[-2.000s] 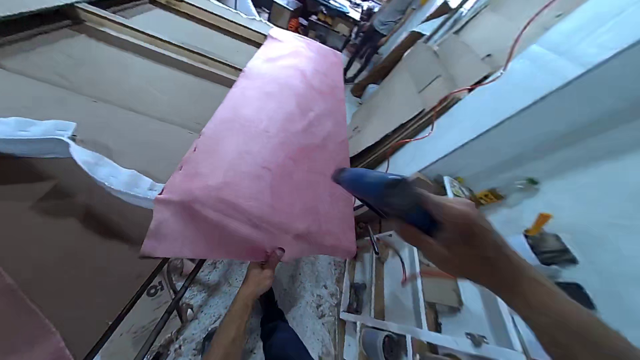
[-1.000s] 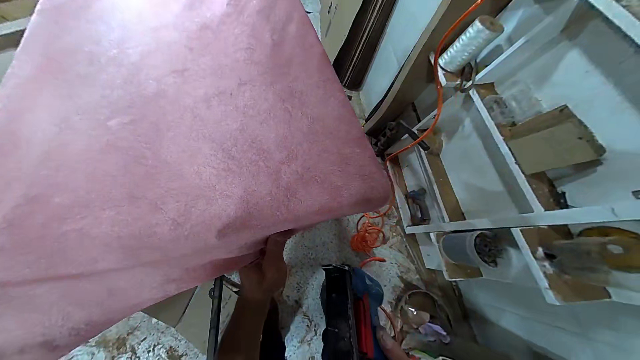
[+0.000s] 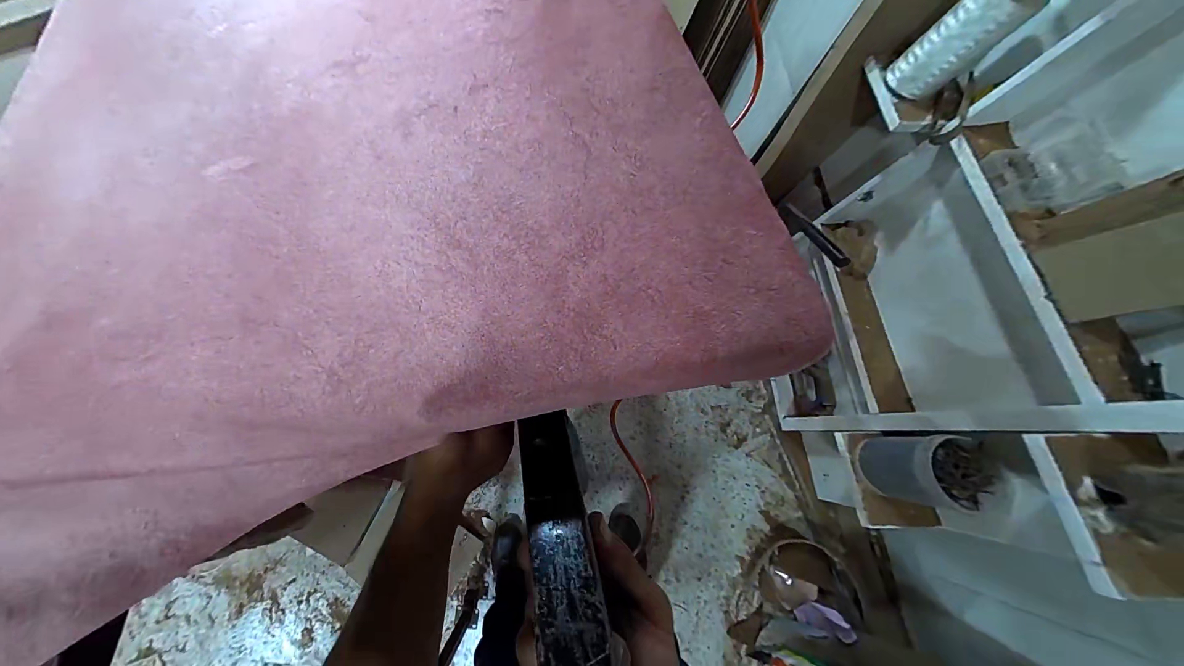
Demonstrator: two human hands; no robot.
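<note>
A wide panel covered in pink fabric [image 3: 481,222] fills the left and middle of the view. Under its near edge is my left hand [image 3: 467,458], its fingers mostly hidden by the fabric. Just right of it, my right hand [image 3: 629,578] grips a pneumatic stapler [image 3: 566,555] with a worn black metal magazine. The stapler points away from me, and its front end goes out of sight under the panel's near edge.
White wooden shelving [image 3: 943,421] stands at the right, with a plastic tub [image 3: 911,470] of small metal pieces and a white roll [image 3: 962,46]. An orange air hose [image 3: 636,458] runs over the speckled floor. A round container [image 3: 800,592] holds scraps.
Two seconds ago the stapler was raised right of the panel; it has come down to the near edge beside my left hand. Since one second ago its front end has gone under the fabric edge.
</note>
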